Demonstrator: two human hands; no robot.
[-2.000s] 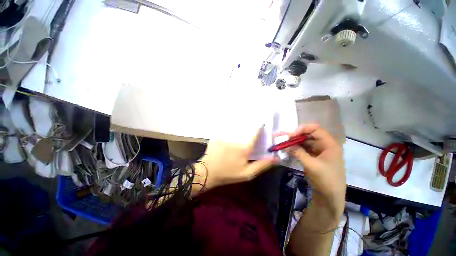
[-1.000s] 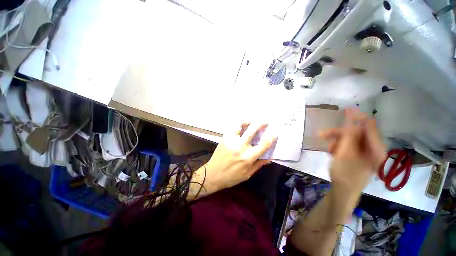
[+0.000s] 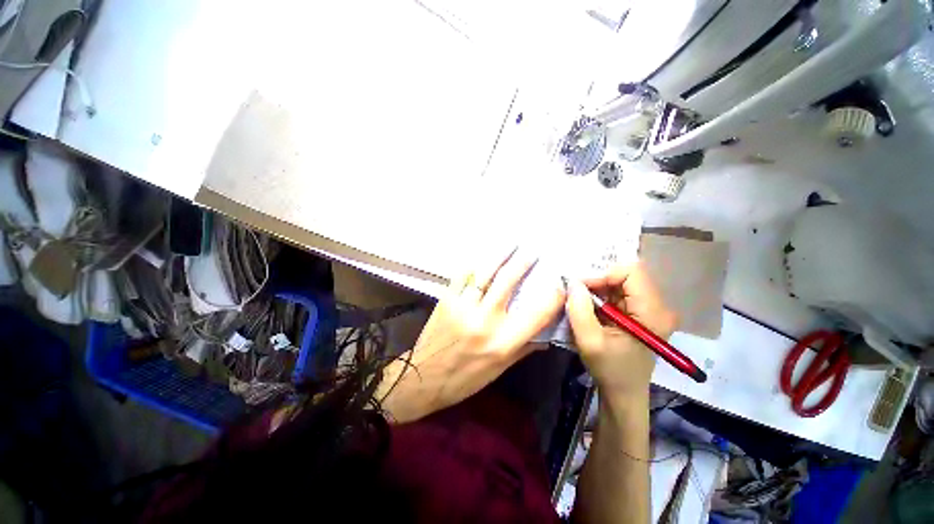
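My right hand (image 3: 622, 322) holds a red pen (image 3: 655, 343), its tip down on a small white notebook (image 3: 614, 251) near the table's front edge. The page is overexposed, with faint writing visible. My left hand (image 3: 486, 322) lies flat on the notebook's left part, fingers spread. A beige-grey squarish cut piece (image 3: 691, 281) lies just right of the notebook. A long cut panel (image 3: 307, 241) with a darker front edge lies to the left along the table edge.
The sewing machine (image 3: 789, 113) stands at the upper right, its needle area (image 3: 640, 128) behind the notebook. Red-handled scissors (image 3: 816, 373) and a slotted tray (image 3: 889, 399) lie at the right end. A blue crate (image 3: 174, 394) with bundles (image 3: 220, 292) is below left. A white cable (image 3: 64, 70) lies upper left.
My right hand was raised to the right a second ago; it is now back at the notebook with the pen lowered to the page. My left hand stays on the notebook. The camera view has shifted slightly.
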